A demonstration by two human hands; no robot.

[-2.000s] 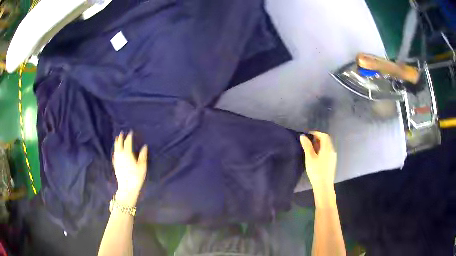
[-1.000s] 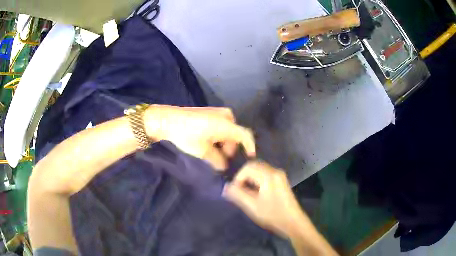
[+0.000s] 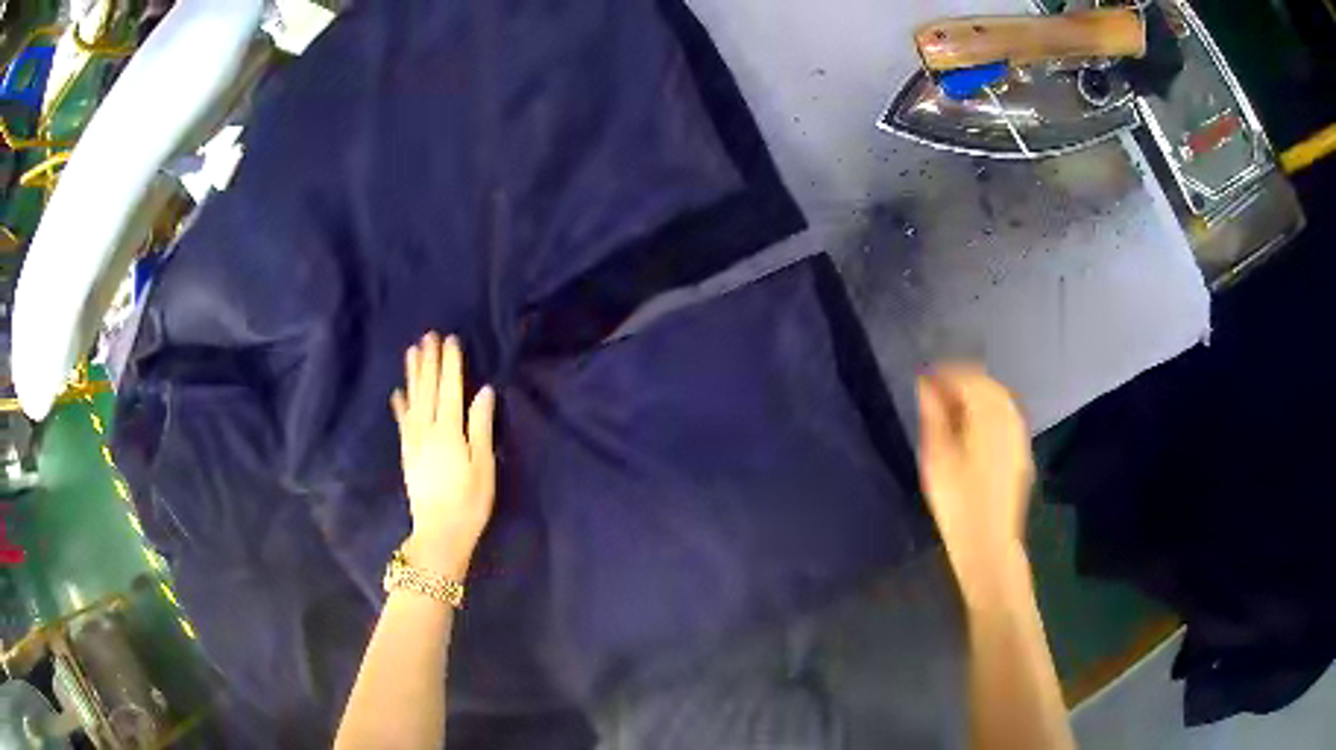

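Observation:
A dark navy garment (image 3: 689, 440) lies spread with its shinier lining up. Darker bands run along its right edges, and a narrow gap splits it at the centre right. My left hand (image 3: 444, 454) lies flat on the lining left of centre, fingers apart, holding nothing. My right hand (image 3: 974, 440) is blurred, just right of the garment's edge, with fingers curled; whether it grips cloth cannot be told. The steam iron (image 3: 1011, 91) with its wooden handle sits at the upper right.
The iron rest (image 3: 1216, 147) stands at the table's right end. The grey-lilac table cover (image 3: 1011, 279) shows right of the garment. A white padded pressing arm (image 3: 117, 191) runs along the upper left. Dark garments (image 3: 1245, 498) hang at the right. Green floor shows at the left.
My hands were together at the centre over bunched cloth a second ago; now they are apart. The garment is spread flatter, with its right edges laid out over the table.

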